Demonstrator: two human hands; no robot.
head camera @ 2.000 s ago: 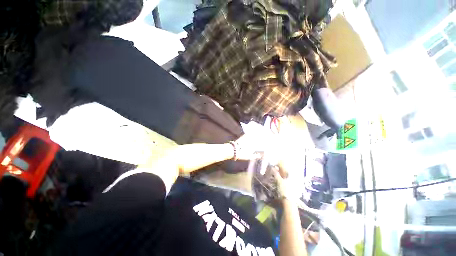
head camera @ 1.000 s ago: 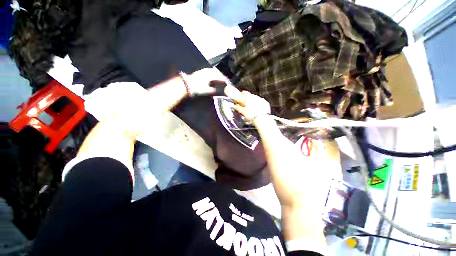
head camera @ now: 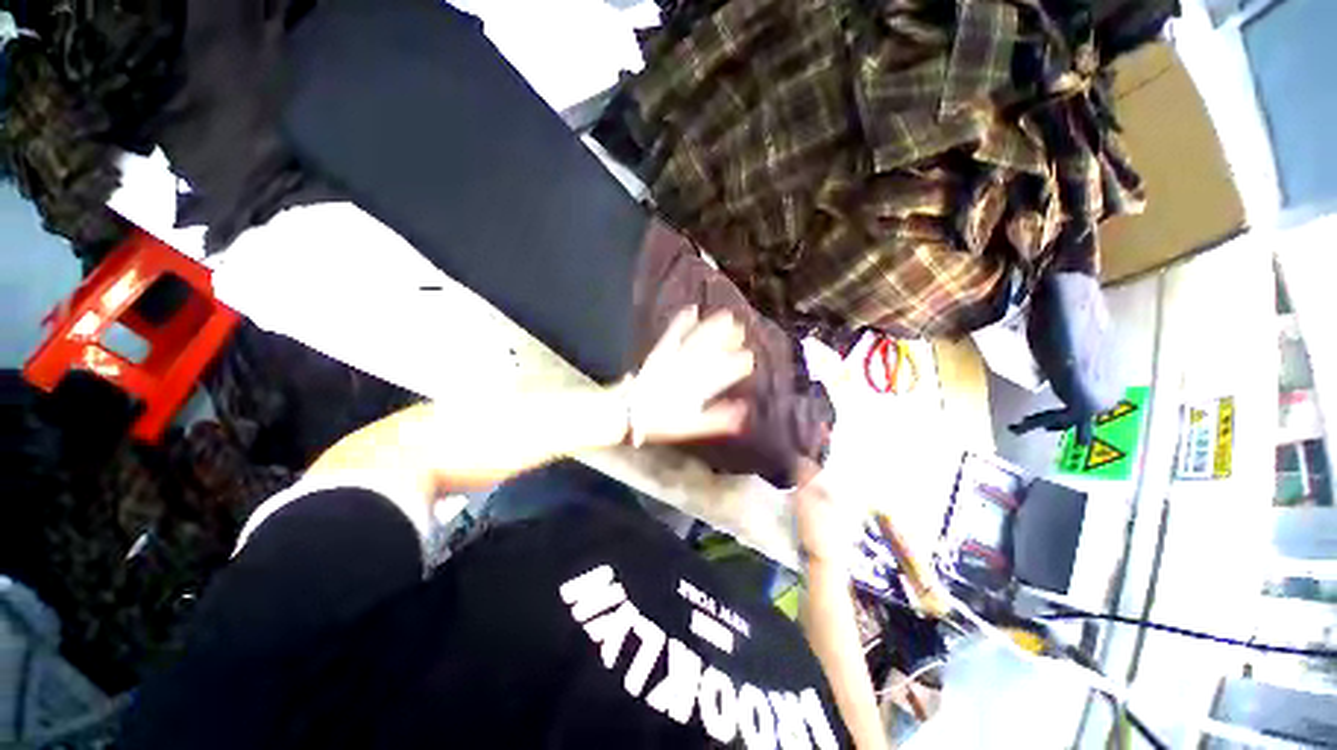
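The brown garment piece [head camera: 667,286] is around or over the right end of the dark grey padded board [head camera: 455,176]; its far end is bunched. My left hand [head camera: 701,384] lies on the brown cloth with its fingers spread. My right hand [head camera: 811,506] is at the bunched end; it is small and blurred, and its grip on the cloth cannot be made out. The steam iron's tan handle [head camera: 912,564] shows to the right of my right hand, apart from it, beside the dark boxy items. Its plate is not clear.
A heap of plaid garments [head camera: 880,161] lies beyond the board. Red scissor loops [head camera: 884,364] are on the table near a green warning sticker [head camera: 1107,437]. A grey-blue padded form [head camera: 1075,344] stands by the heap. A red stool [head camera: 132,330] is at left. Dark cord runs right.
My right hand has let go of the iron and moved to the cloth's bunched end. The iron has gone from the board to the right. My left hand has moved right onto the brown cloth.
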